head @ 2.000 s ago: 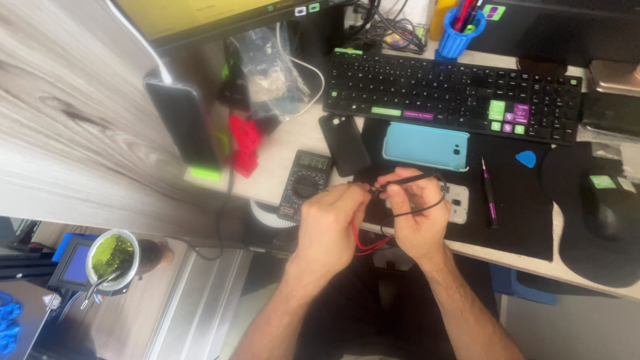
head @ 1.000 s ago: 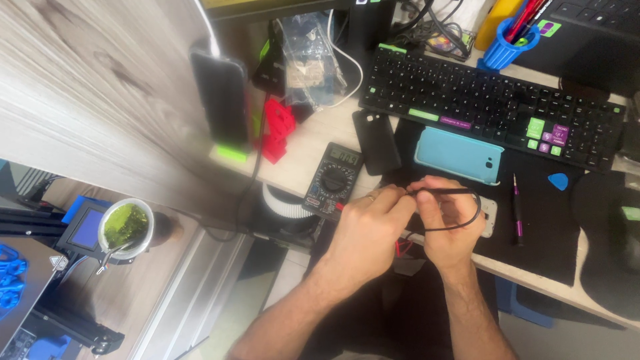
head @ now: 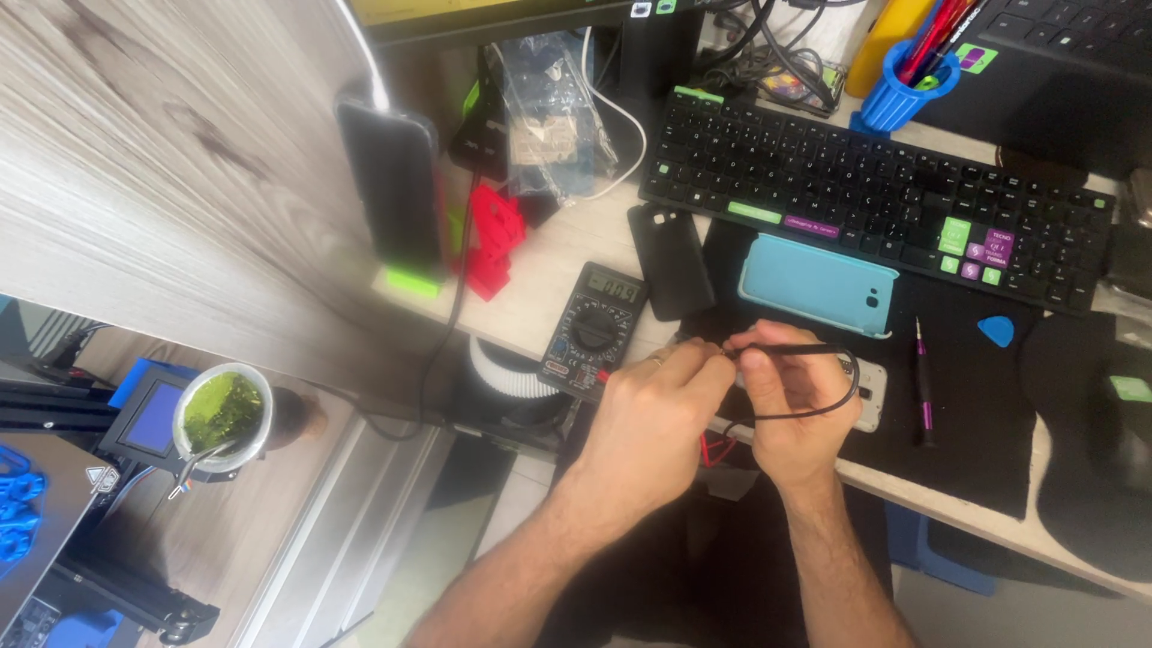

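Note:
My left hand (head: 661,414) and my right hand (head: 796,405) meet fingertip to fingertip at the desk's front edge. A black cable (head: 853,382) loops out of my right hand's fingers; what the fingertips of my left hand pinch is too small to tell. A red lead (head: 717,447) hangs between the hands. Just left of them lies a digital multimeter (head: 596,328) with its display lit. Partly behind my right hand is a white phone body (head: 871,396). Beyond the hands are a light blue phone case (head: 819,283) and a black phone case (head: 670,261).
A purple and black screwdriver (head: 924,387) and a blue plastic pick (head: 996,331) lie on the black mat (head: 972,450). Behind stand a keyboard (head: 864,193) and a blue pen cup (head: 900,90). At left are a phone on a stand (head: 391,189), red plastic parts (head: 493,238) and a green-filled cup (head: 220,418).
The view has shifted left. My hands stay close together at the desk edge with the black cable looping from the right one. The multimeter's reading has changed.

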